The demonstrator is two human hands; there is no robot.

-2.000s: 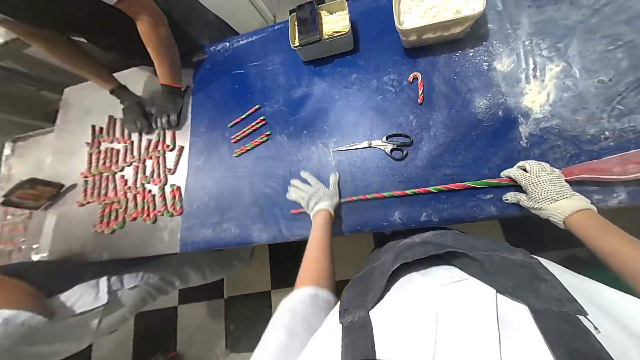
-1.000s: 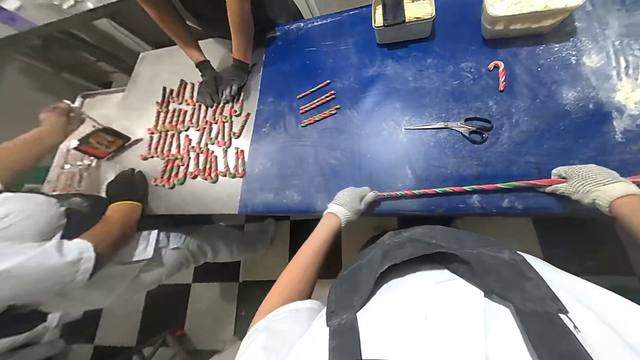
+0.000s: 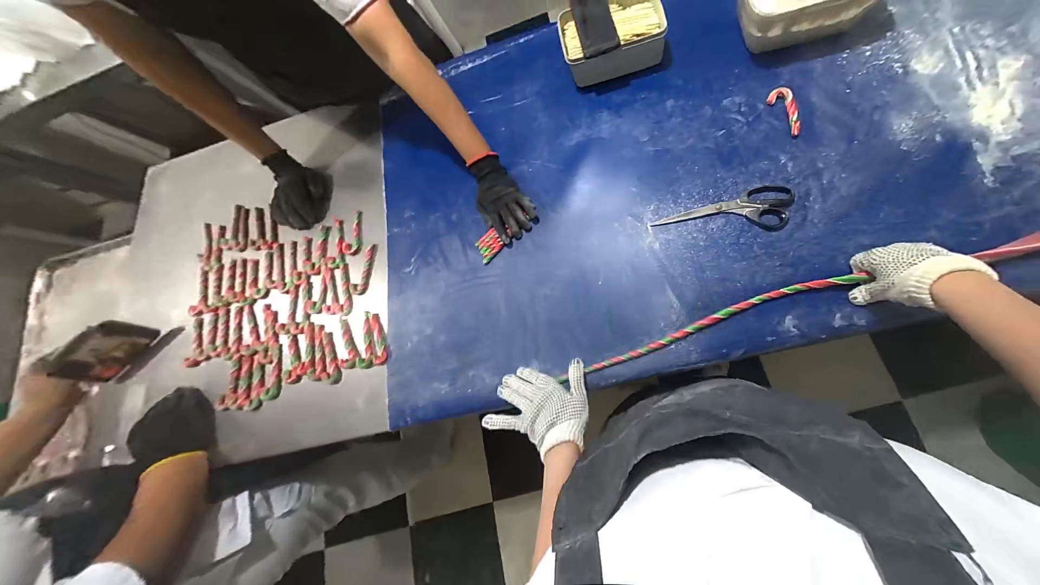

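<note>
A long rope of red and green striped candy (image 3: 715, 317) runs slantwise over the blue tabletop, from a thicker pink piece (image 3: 1011, 249) at the right edge. Near the front edge, my left hand (image 3: 544, 406), in a dotted white glove, lies over the rope's left end with fingers spread. My right hand (image 3: 902, 273), gloved alike, is closed around the rope further right. Scissors (image 3: 731, 209) with black handles lie behind the rope, and a small candy cane (image 3: 786, 110) lies beyond them.
A co-worker's black-gloved hand (image 3: 504, 203) covers part of some short striped sticks (image 3: 490, 244). Many candy canes (image 3: 284, 301) lie on the metal table (image 3: 183, 187) at left, beside other gloved hands. A bin of pale sticks (image 3: 621, 65) and a pale tub (image 3: 800, 24) stand at the back.
A co-worker's hand has reached onto the blue table, and the short sticks, earlier spread apart, are now bunched under it. The candy rope, straight before, now curves toward my left hand.
</note>
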